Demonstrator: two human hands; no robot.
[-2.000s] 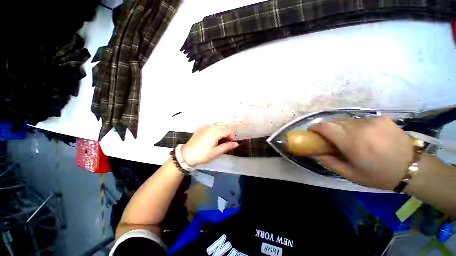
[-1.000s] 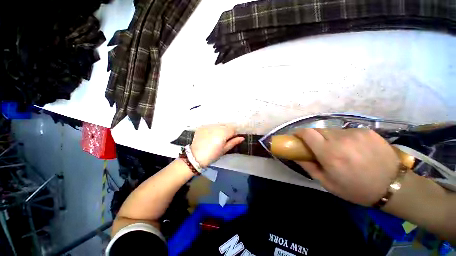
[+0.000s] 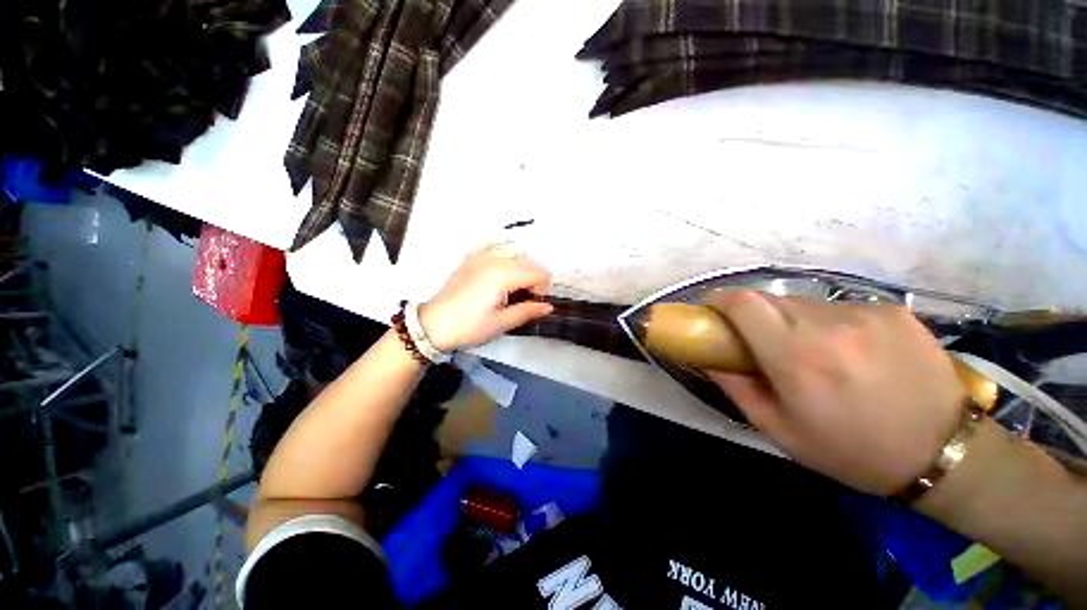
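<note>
A narrow dark plaid strip (image 3: 587,324) lies along the near table edge. My left hand (image 3: 486,298) is on its left part, thumb and fingertips pinching the strip. The strip's left end is hidden by that hand. A steam iron (image 3: 763,284) with a silver pointed soleplate sits on the strip, its tip pointing left, a short way right of my left fingertips. My right hand (image 3: 849,387) is closed around the iron's light wooden handle. The strip under the iron is hidden.
A layered plaid stack (image 3: 834,48) lies across the far right. Plaid strips with pointed ends (image 3: 372,131) lie at left. A dark ruffled fabric heap (image 3: 131,78) fills the far left corner. A red box (image 3: 238,277) is at the table's left edge. A pale cord (image 3: 1035,399) trails behind the iron.
The view has shifted, so the fabric piles appear further right and higher. My left hand has moved left along the strip to its end, away from the iron tip. My right hand still holds the iron.
</note>
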